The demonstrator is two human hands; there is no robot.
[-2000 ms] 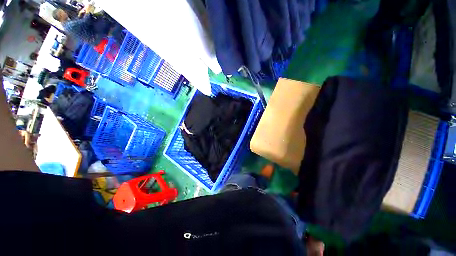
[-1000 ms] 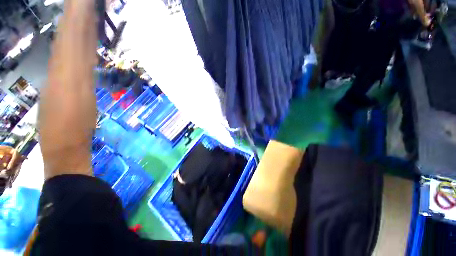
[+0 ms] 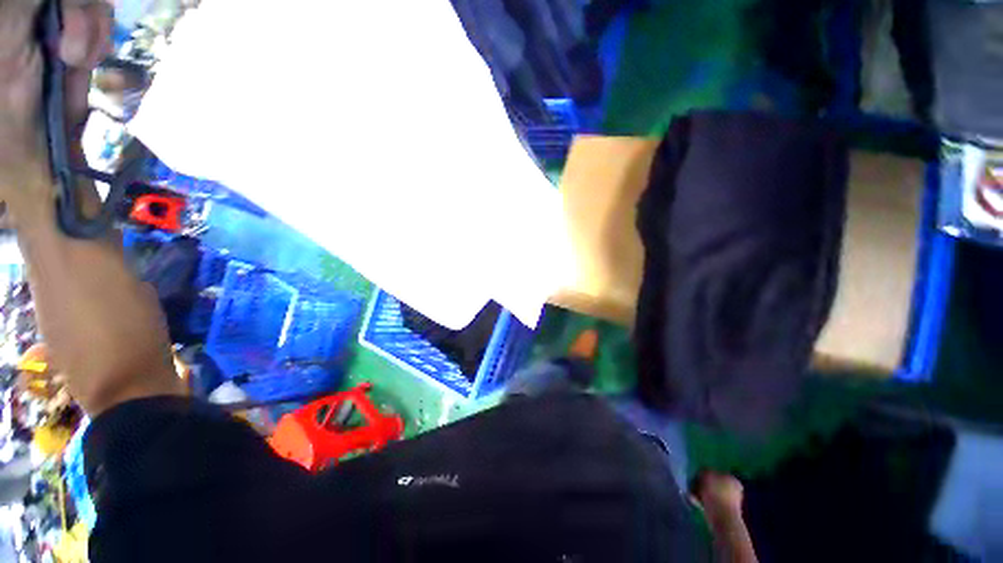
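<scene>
My left hand (image 3: 66, 66) is at the top left corner, partly cut off, with its fingers closed around a black clothes hanger (image 3: 61, 165). The hanger's hooked end shows below the hand, against the wrist. A bright white garment (image 3: 363, 132) hangs across the upper middle; its details are washed out, and its join to the hanger is not clear. Part of my right hand or wrist (image 3: 723, 508) shows at the bottom edge, blurred and cut off. Folded dark garments (image 3: 748, 264) lie on tan cardboard (image 3: 874, 264) to the right.
A blue crate (image 3: 423, 350) holding black cloth is partly hidden under the white garment. Another blue crate (image 3: 264, 330) and a red stool (image 3: 341, 427) stand left of it. Dark blue garments (image 3: 539, 44) hang at the top. A grey table (image 3: 968, 77) is at the upper right.
My left forearm has swung outward, and the hand and hanger have come into view. The white garment now spreads lower, covering much of the crate. The view has shifted.
</scene>
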